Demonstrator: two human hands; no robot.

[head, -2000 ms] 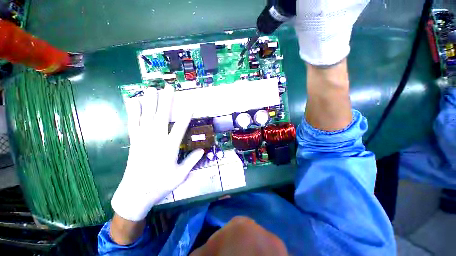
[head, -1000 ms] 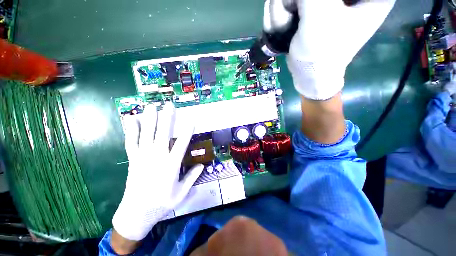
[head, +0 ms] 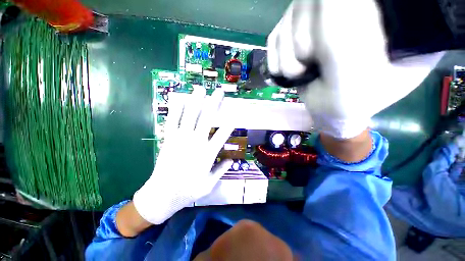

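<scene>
A green power circuit board (head: 265, 94) lies on the dark green bench mat, with a long white heat sink bar (head: 265, 113) across it and copper-red toroidal coils at its lower right. My left hand (head: 188, 153), in a white knit glove, lies flat with spread fingers over the board's left part and the bar. My right hand (head: 336, 66), gloved and blurred, is closed around the black electric screwdriver (head: 298, 76) above the board's upper right. The screwdriver's tip is hidden or too blurred to see.
A bundle of green strands (head: 51, 117) lies at the left. A red-orange tube with a metal tip (head: 66, 15) is at the upper left. Another board (head: 457, 92) and a neighbouring person's blue sleeve (head: 446, 178) are at the right edge. A black cord runs at the right.
The view has shifted, so the board appears further right. My right hand and the screwdriver have come closer to the camera and cover the board's upper right. My left hand still rests on the board.
</scene>
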